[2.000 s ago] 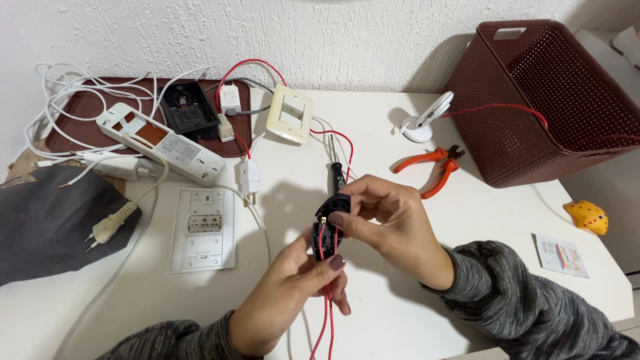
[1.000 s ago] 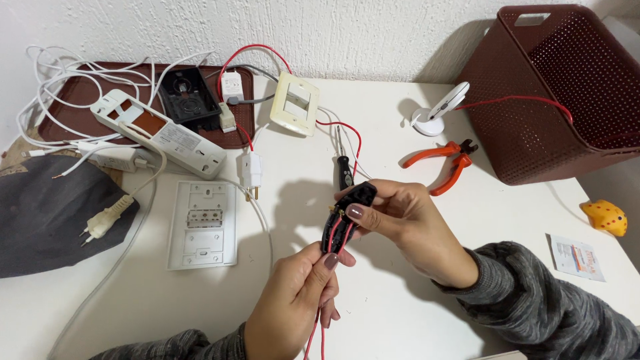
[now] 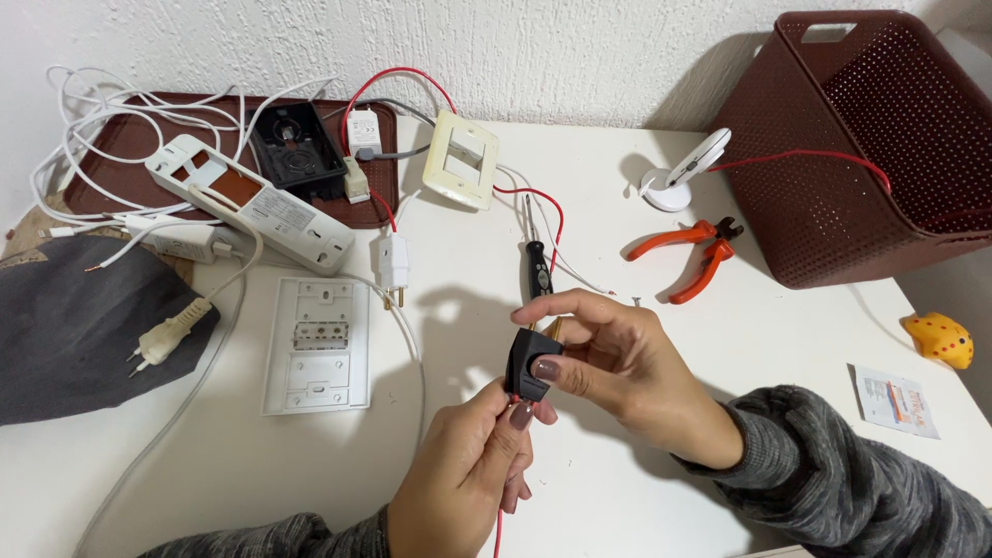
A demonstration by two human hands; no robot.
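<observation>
A black electrical plug (image 3: 529, 362) with brass pins pointing up is held between both hands, its two housing parts now together. My right hand (image 3: 620, 364) grips its body with the thumb on the front face and fingers behind. My left hand (image 3: 477, 457) pinches the lower end, where red wire (image 3: 499, 535) enters and hangs down below. Just beyond the plug lies a black-handled screwdriver (image 3: 537, 267), its shaft pointing to the wall. A small screw (image 3: 637, 301) is on the table to the right of it. Orange-handled cutting pliers (image 3: 701, 260) lie farther right.
Back left, a brown tray (image 3: 387, 213) bears white cables and a black box (image 3: 298, 147). Near it are a white power strip (image 3: 263, 209), a cream wall plate (image 3: 463, 160) and a white socket plate (image 3: 316, 346). A brown perforated basket (image 3: 752, 170) stands back right, beside a white round stand (image 3: 666, 192).
The black plug showed its inside with red wires in both earlier frames; its cover is now over them. My right thumb has come to rest on the outside of the cover.
</observation>
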